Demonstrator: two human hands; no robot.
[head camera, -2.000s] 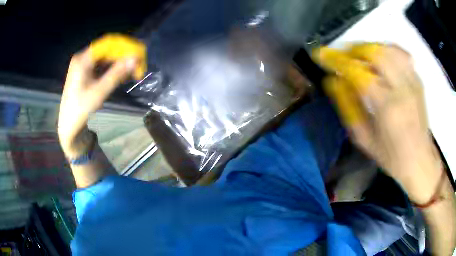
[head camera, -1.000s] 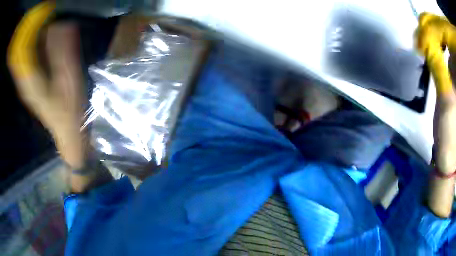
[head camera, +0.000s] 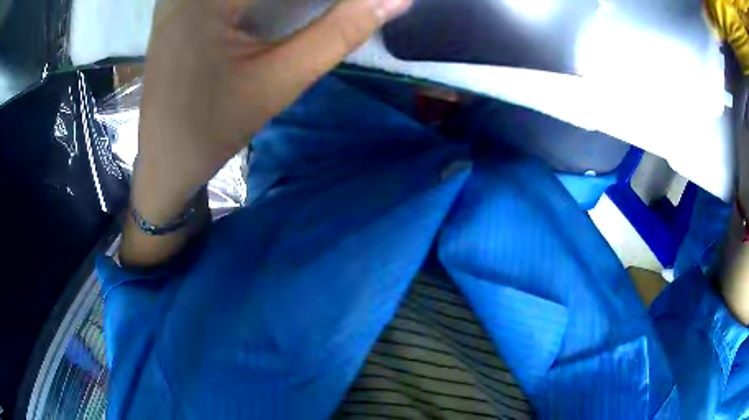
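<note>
A dark phone (head camera: 484, 37) lies flat on the white mat (head camera: 649, 123) at the top, cut off by the upper edge and partly lost in glare. My left hand (head camera: 205, 90) is at the upper left, its thumb tip beside the phone's left end. Its other fingers are cut off by the top edge, so whether it holds anything is hidden. My right hand (head camera: 729, 33) shows only as yellow finger cots and a sliver at the upper right edge, right of the phone. Its grip cannot be seen.
Shiny clear plastic bags (head camera: 226, 184) lie behind my left wrist. A dark surface (head camera: 49, 156) is at the far left. My blue smock (head camera: 246, 303) fills the lower middle. A blue frame (head camera: 649, 221) stands below the mat at right.
The view has shifted, and the phone now appears further left and higher. My left hand has moved from the far left to the phone's left end. My right hand is now mostly out of view.
</note>
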